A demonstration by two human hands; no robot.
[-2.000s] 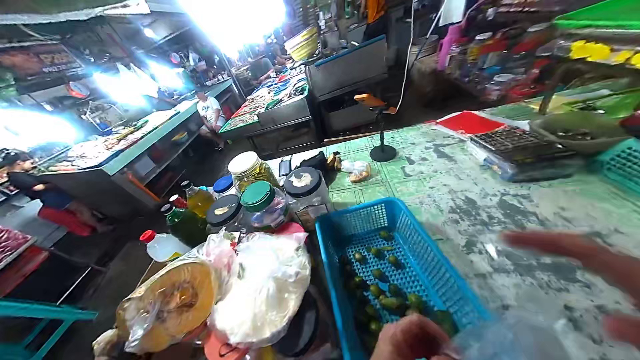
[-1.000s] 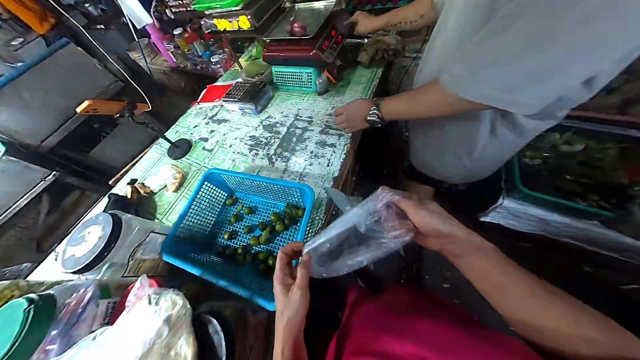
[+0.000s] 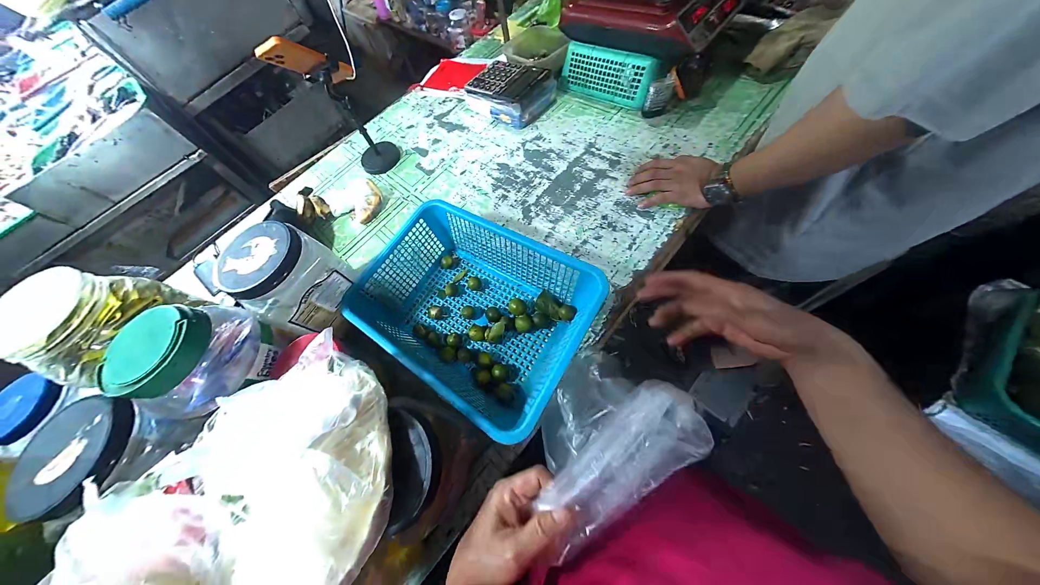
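My left hand (image 3: 520,528), low in the view, pinches a clear plastic bag (image 3: 634,439), which hangs over my lap to the right of a blue plastic basket (image 3: 483,426). Several small green citrus fruits (image 3: 477,333) lie on the basket's perforated floor, mostly in its near and right parts. My right hand (image 3: 715,313) is raised to the right of the basket, empty, its fingers spread and slightly blurred. It does not touch the bag.
Lidded plastic jars (image 3: 154,349) and a white plastic bag (image 3: 284,455) crowd the left. A phone stand (image 3: 380,157), a calculator (image 3: 508,80), a teal basket (image 3: 609,77) and a red scale (image 3: 634,24) stand behind. Another person's hand (image 3: 674,180) rests on the worn table (image 3: 536,175).
My right hand has let go of the clear bag, which both hands held one second ago. The other person's arm near the scale is out of view now. The view has swung.
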